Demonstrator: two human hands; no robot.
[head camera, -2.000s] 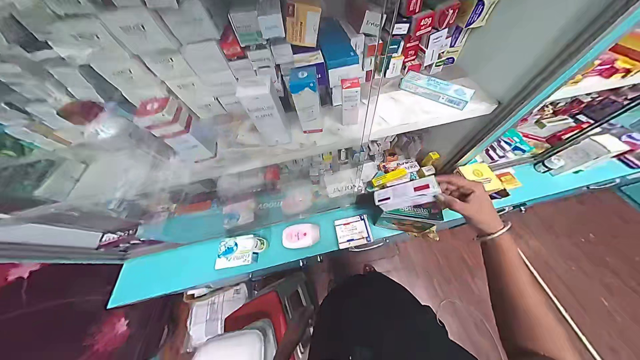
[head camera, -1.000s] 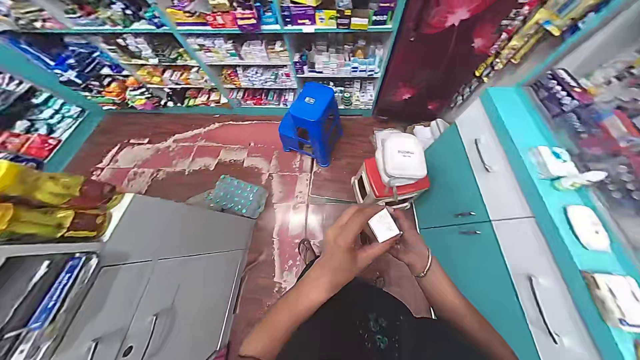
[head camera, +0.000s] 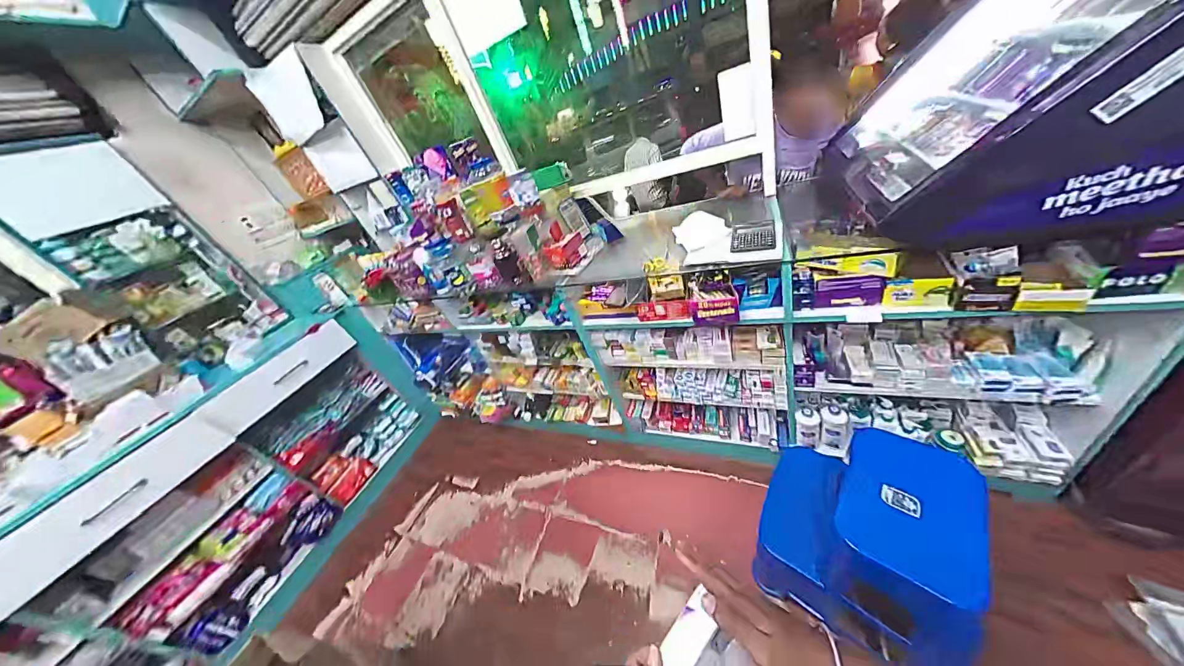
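A small white box (head camera: 689, 631) stands tilted at the bottom edge, its lower part cut off by the frame. Fingertips of my left hand (head camera: 645, 656) touch its left side; the rest of that hand is out of view. Along the box's right side is a blurred patch that looks like part of my right hand (head camera: 726, 647), but its grip cannot be made out. Two blue plastic stools (head camera: 911, 527) are on the floor, right of the box.
Shelves of packets and bottles (head camera: 703, 356) run beneath a glass counter (head camera: 638, 242) bearing a calculator (head camera: 753, 237). A person (head camera: 795, 129) is beyond the window. White drawers (head camera: 116, 499) line the left. Worn red tiles (head camera: 564, 536) cover part of the floor; papers (head camera: 1156, 620) lie at lower right.
The view has swung from the glass cabinet past the blue stools to the counter and window. My right hand was among boxes at the cabinet; one second ago both hands held a small white box.
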